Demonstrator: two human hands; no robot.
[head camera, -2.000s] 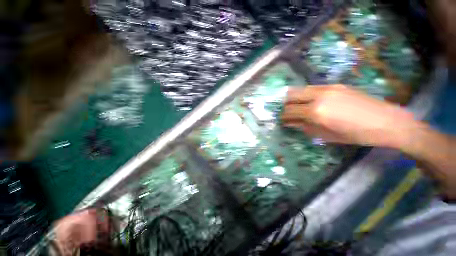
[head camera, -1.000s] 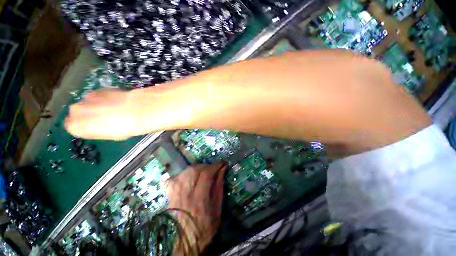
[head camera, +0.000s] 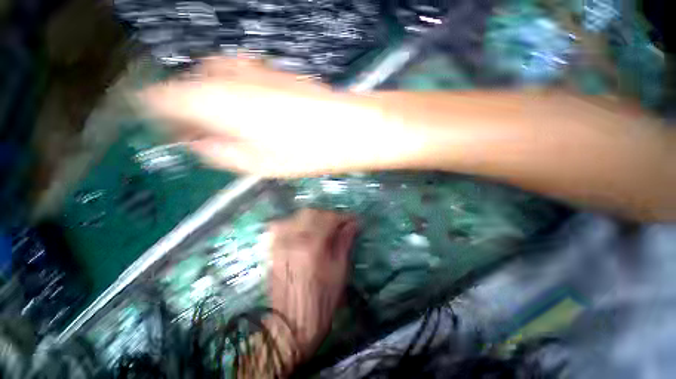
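My right hand (head camera: 244, 122) is a bright blur reaching in from the right, above the green mat (head camera: 111, 229) and the rail. Its fingers point left, near a small silvery pile (head camera: 163, 157); whether they hold anything cannot be told. My left hand (head camera: 310, 259) is low over the carrier (head camera: 356, 296), between green circuit boards (head camera: 222, 259); its fingers are bent and what lies under them is hidden. The frame is strongly blurred.
A pale metal rail (head camera: 163, 248) runs diagonally between mat and carrier. A large black-and-silver heap (head camera: 296, 33) lies at the top. A dark heap (head camera: 37, 270) is at the left. More boards (head camera: 530, 44) show at upper right. Hair strands cross the bottom.
From one second ago, my right hand has moved right and up, away from the far left of the mat. My left hand has moved slightly up and right. The view is blurrier.
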